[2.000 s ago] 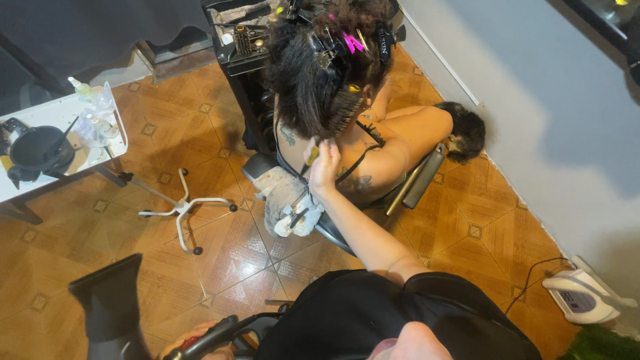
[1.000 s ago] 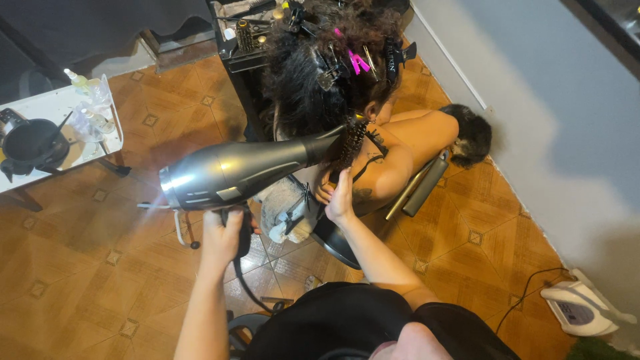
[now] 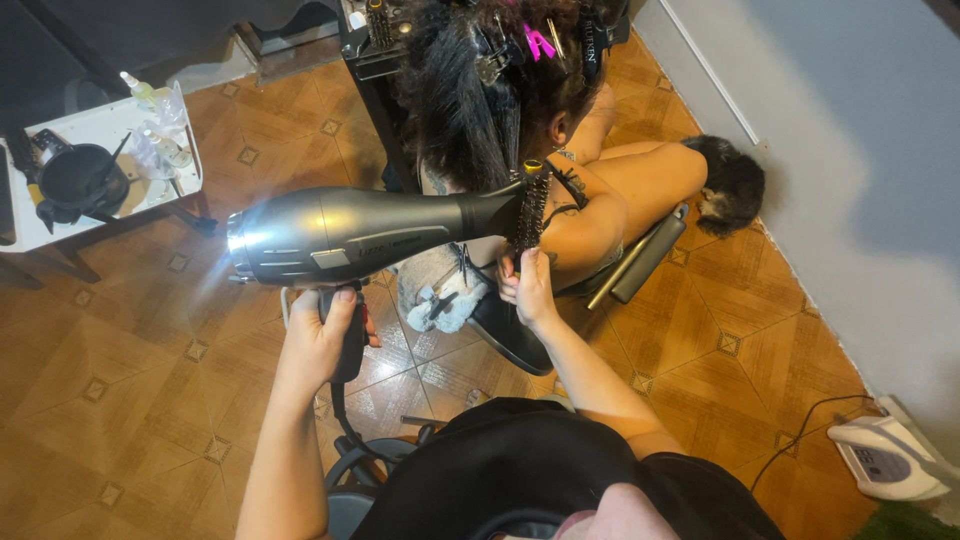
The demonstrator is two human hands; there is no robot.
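Note:
My left hand [image 3: 319, 330] grips the handle of a grey hair dryer [image 3: 360, 225], whose dark nozzle points right. Upright in my right hand [image 3: 529, 289] is a round hairbrush [image 3: 534, 202], its bristles right at the nozzle. Whether a strand is wound on the brush cannot be told. Just beyond is the dark hair [image 3: 457, 112] of a seated person, partly straight and partly frizzy. A pink hair clip [image 3: 538, 42] and black clips [image 3: 495, 56] hold sections on the head. A grey towel [image 3: 442, 292] lies behind the person's back.
At the left a white table [image 3: 30, 229] holds a black bowl [image 3: 79, 176] and bottles [image 3: 169, 150]. A dark trolley [image 3: 367, 67] carries another round brush [image 3: 379, 26]. A furry animal [image 3: 727, 184] lies by the wall. A cable runs to a white device [image 3: 889, 457] at the right.
The dryer, low at the left two seconds ago, has come up to the brush in my left hand. Since one second ago, both have stayed close together near the hair.

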